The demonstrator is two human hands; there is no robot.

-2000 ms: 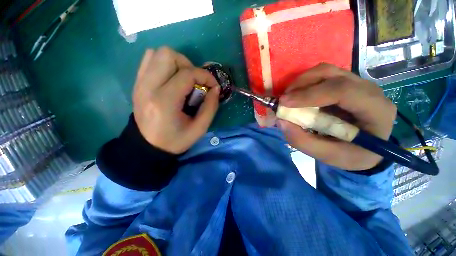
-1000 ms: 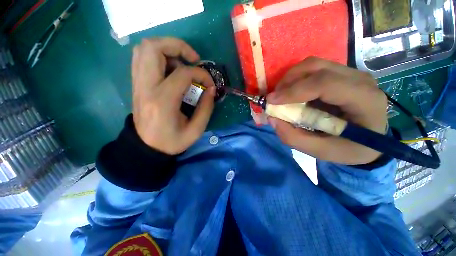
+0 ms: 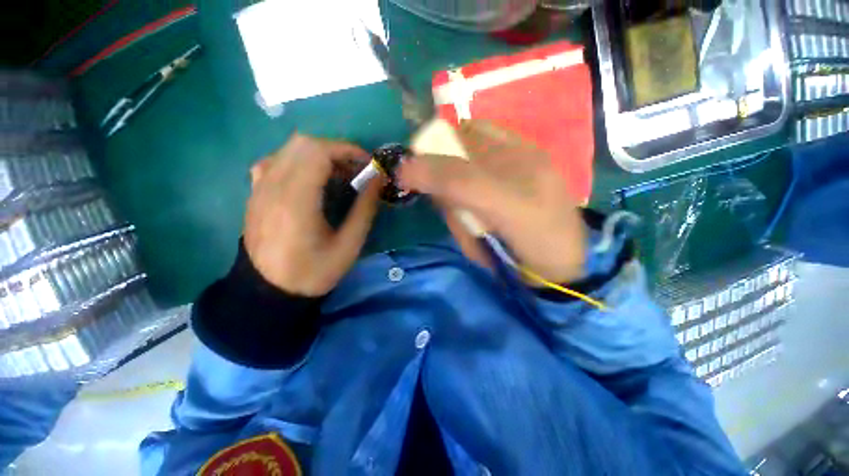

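My left hand is left of centre, its thumb and fingers at a small silver-white cell with a yellow edge. The cell is tilted against the left side of the round black device, which lies between my hands. My right hand, blurred, holds the soldering iron by its cream grip. The iron's blurred dark metal end points up and left, away from the device, towards the white sheet. My right fingertips are at the device's right side and seem to touch it. Fingers partly hide cell and device.
Red pad with pale tape lies behind my right hand. Metal tray holds a yellow-brown sponge. White sheet is top centre, tweezers upper left. Blister trays stand left and right; round metallic rim at top.
My right hand has moved left to the device, and the iron has swung from pointing at the device to pointing up and away. The view has shifted, showing more at the top and right.
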